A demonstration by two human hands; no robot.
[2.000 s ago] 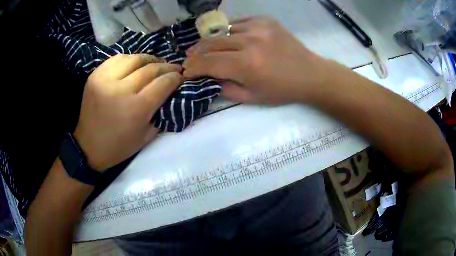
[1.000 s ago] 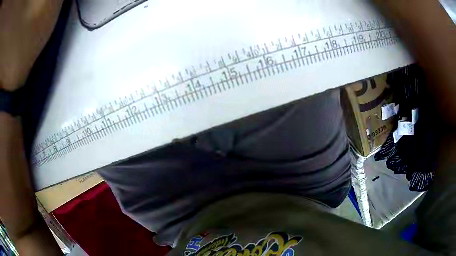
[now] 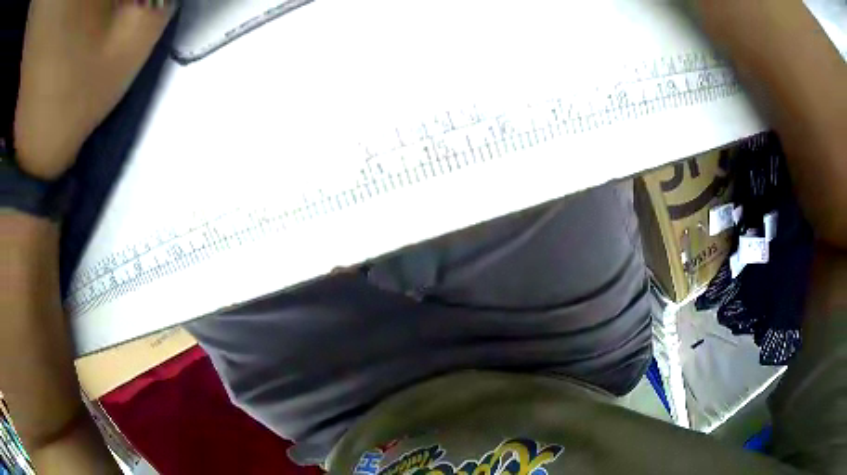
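My left hand [image 3: 88, 83] is at the top left, cut off by the top edge, with its fingers mostly out of the picture. What it touches or holds is hidden. Dark cloth [image 3: 110, 162] lies under and beside it along the left of the white machine table [image 3: 306, 102]. My right hand is out of view; only my right forearm [image 3: 775, 111] shows at the right. The needle area is out of the picture.
A dark-outlined plate [image 3: 232, 20] shows at the top left. A printed ruler [image 3: 446, 153] follows the table's front edge. Below are a cardboard box [image 3: 692, 209], dark striped garments [image 3: 771, 269] with white tags and red cloth [image 3: 190, 413]. My lap is below the edge.
The view has tipped down from the needle area to the table's front edge and my lap. The machine, striped fabric, snips and right hand have left the picture.
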